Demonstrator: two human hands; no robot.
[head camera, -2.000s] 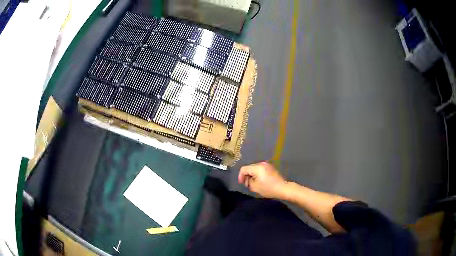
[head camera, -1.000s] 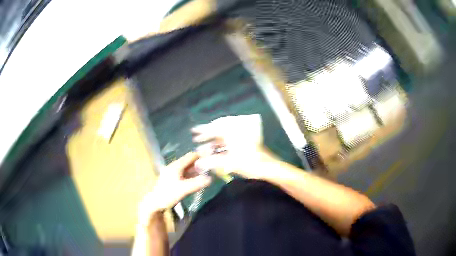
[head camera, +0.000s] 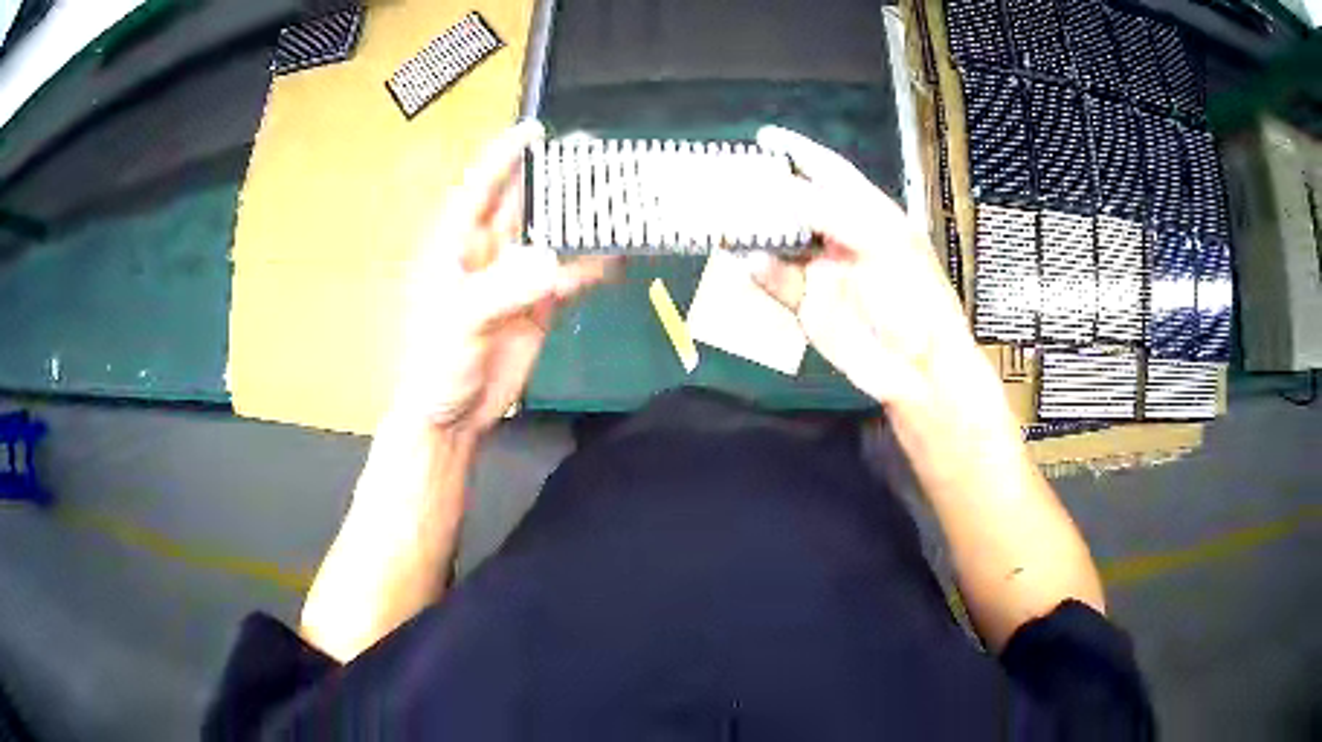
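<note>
An LED board (head camera: 670, 196) with rows of white dots is held up level in front of me, above the green bench. My left hand (head camera: 500, 283) grips its left end, with the thumb below and a fingertip at the top corner. My right hand (head camera: 863, 261) grips its right end, with a fingertip at the top edge and the thumb low. Both hands are bare and overexposed, so finger detail is partly washed out. The board's far side is hidden.
A cardboard sheet (head camera: 319, 261) at left bears two boards at its far end. A white paper (head camera: 747, 312) and a yellow strip (head camera: 674, 323) lie on the green bench (head camera: 609, 341). Rows of laid-out boards (head camera: 1095, 145) stand on cardboard at right. A blue object (head camera: 21, 457) is at far left.
The view has swung left and steadied. The hands, close together a second ago, are now apart at the ends of a raised board that was not clearly visible before.
</note>
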